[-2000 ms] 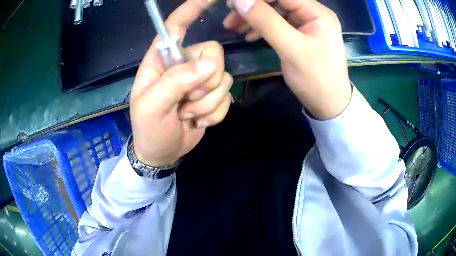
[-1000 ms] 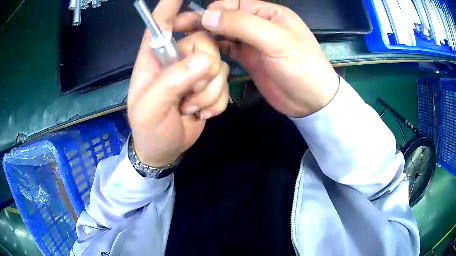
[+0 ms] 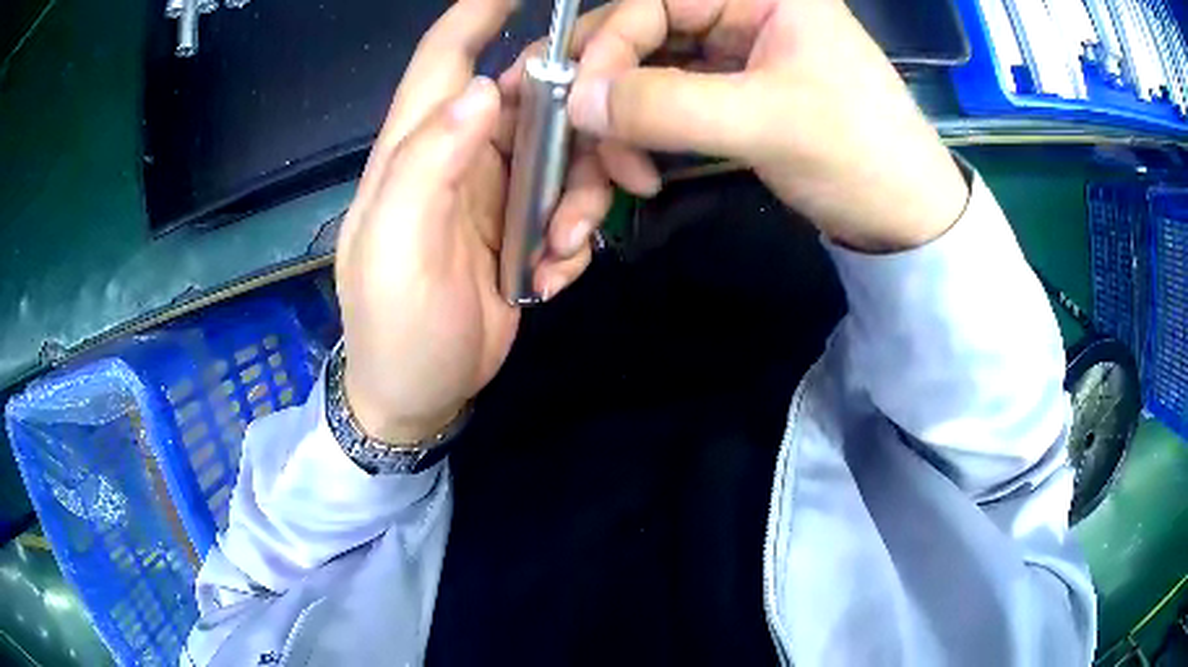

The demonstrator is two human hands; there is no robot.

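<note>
A stepped metal shaft [image 3: 534, 196] stands nearly upright between my hands, its thick grey body down and its thin bright stem up, running out past the top edge. A shiny collar lies where the two parts meet. My left hand [image 3: 424, 261] holds the thick body, with fingers curled behind it and the thumb at its left. My right hand [image 3: 782, 124] comes from the right and pinches the shaft near the collar with thumb and fingertips. Whether the right fingers also hold a sheet or other small piece cannot be seen.
A black tray [image 3: 261, 124] lies beyond my hands, with several small shafts [image 3: 186, 24] at its far left. A blue tray [image 3: 1042, 111] of bright rods is at upper right. Blue crates stand at lower left [image 3: 196, 456] and right [image 3: 1120, 274]. A round black wheel-like object [image 3: 1098, 430] is at right.
The shaft has turned more upright and moved right, and its thick body now shows in full. My right hand has shifted right and come onto the shaft near the collar. My left fingers have opened somewhat.
</note>
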